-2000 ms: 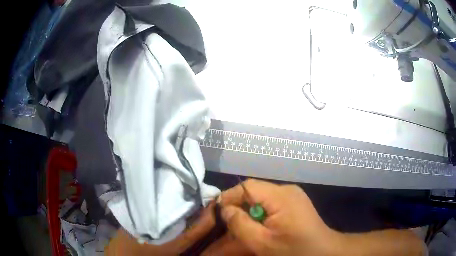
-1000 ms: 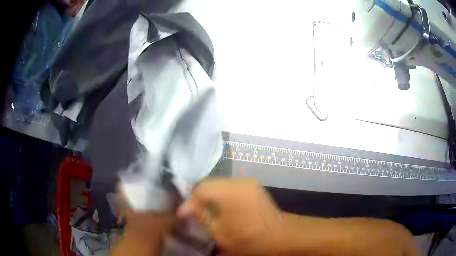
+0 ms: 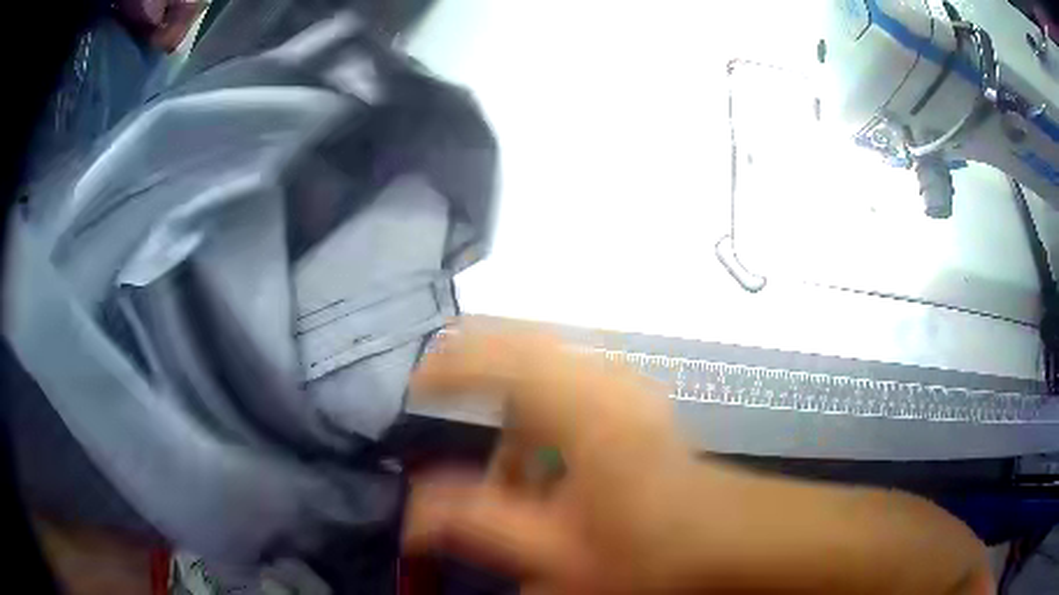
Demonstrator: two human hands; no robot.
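Observation:
A large grey garment piece [image 3: 221, 453] spreads in loose, blurred folds over the table edge at left, with pale inner face and dark seam lines showing. A pale section with dark seam lines [image 3: 366, 314] lies in the middle of it. My right hand [image 3: 581, 465] is blurred beside the cloth, thumb and forefinger apart. The green end of an awl [image 3: 542, 465] shows in its palm; its spike is not visible. Of my left arm only blurred skin [image 3: 93, 560] shows at the bottom left; the hand's grip is hidden by the cloth.
The white sewing machine [image 3: 929, 99] stands at upper right on the white table [image 3: 604, 151], whose grey front edge bears a ruler scale [image 3: 813, 393]. Part of a red basket [image 3: 160, 572] shows below the cloth. Someone's skin, perhaps a hand [image 3: 163, 23], shows at top left.
The garment has swung up and left and opened into wide folds. My left hand has moved left under the cloth. My right hand has come off the cloth's lower end, its fingers spreading.

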